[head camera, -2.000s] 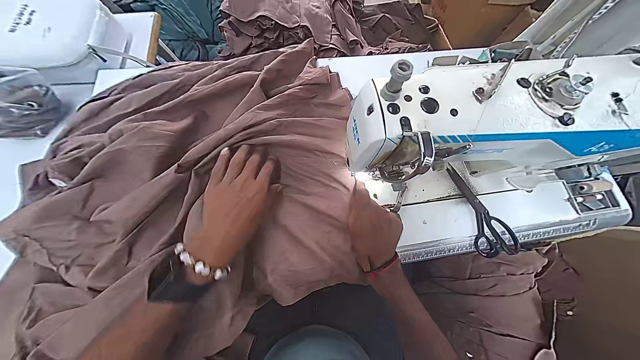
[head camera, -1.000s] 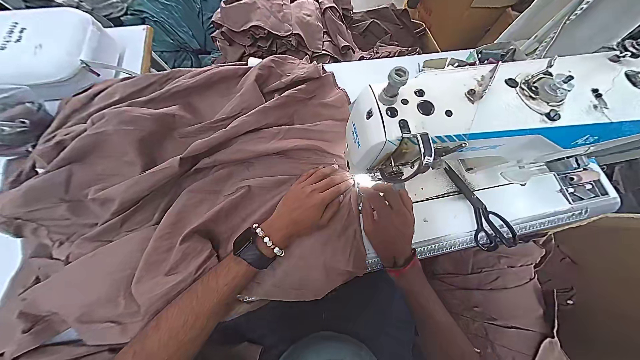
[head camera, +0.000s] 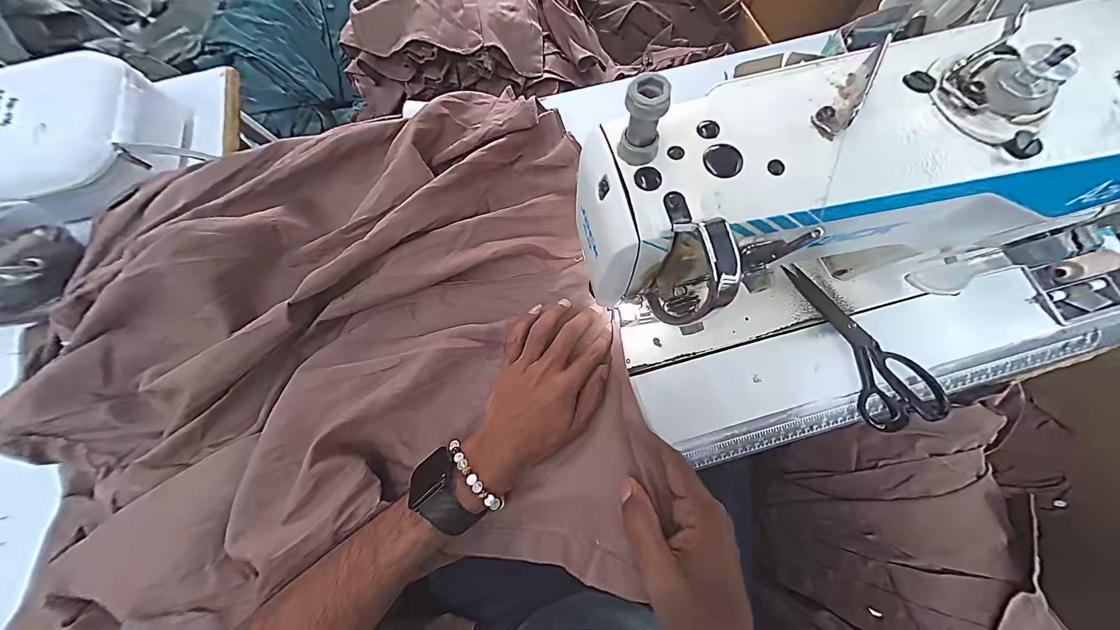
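Observation:
A large brown fabric piece (head camera: 332, 306) lies spread in folds left of a white and blue industrial sewing machine (head camera: 787, 175), its right edge under the lit needle area. My left hand (head camera: 547, 385), with a watch and beaded bracelet on its wrist, rests flat on the fabric just before the needle, fingers slightly apart. Lower down, near the table's front edge, my right hand (head camera: 691, 542) grips the fabric's right edge, thumb on top and fingers partly hidden. Black-handled scissors (head camera: 866, 350) lie on the machine bed, handles over the front edge.
More brown fabric (head camera: 892, 516) hangs or lies below the table at the right. Behind are a brown fabric pile (head camera: 490, 44) and dark teal cloth (head camera: 276, 61). A white machine cover or housing (head camera: 61, 122) stands at the left; a small parts tray (head camera: 1081, 284) sits at the right.
My right hand has moved from beside the needle down toward the front edge, onto the fabric's edge. My left hand, farther left on the fabric two seconds ago, is now near the needle.

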